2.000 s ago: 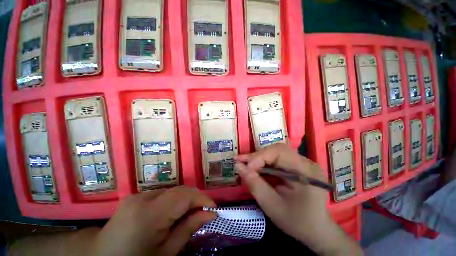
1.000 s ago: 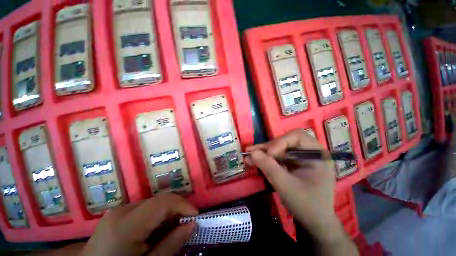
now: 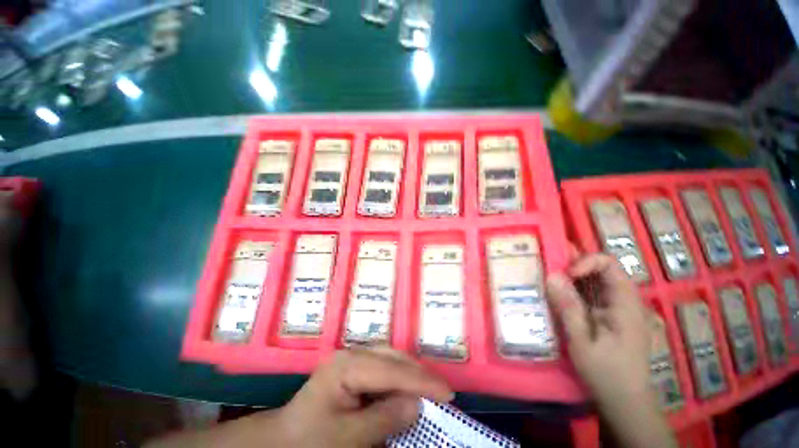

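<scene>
A pink-red foam tray [image 3: 374, 225] holds opened beige phones in two rows, one per pocket. My left hand [image 3: 377, 394] is below its front edge and pinches a white sticker sheet [image 3: 451, 429] with rows of dark dots, cut off by the bottom edge of the picture. My right hand [image 3: 604, 315] is at the tray's right side, beside the lower right phone [image 3: 519, 297], its fingers curled. No tweezers can be made out in it, and whether it grips the tray's rim is unclear.
A second pink-red tray [image 3: 644, 181] of phones lies close on the right. Loose phone housings [image 3: 416, 24] lie at the far side of the green bench [image 3: 131, 236]. A grey machine with a yellow foot [image 3: 578, 114] stands at upper right. A blurred arm [image 3: 13, 306] shows at the left edge.
The view has pulled back, showing the whole tray and the far bench. My right hand has left the phone for the tray's right side, and the tweezers no longer show. My left hand keeps the sheet.
</scene>
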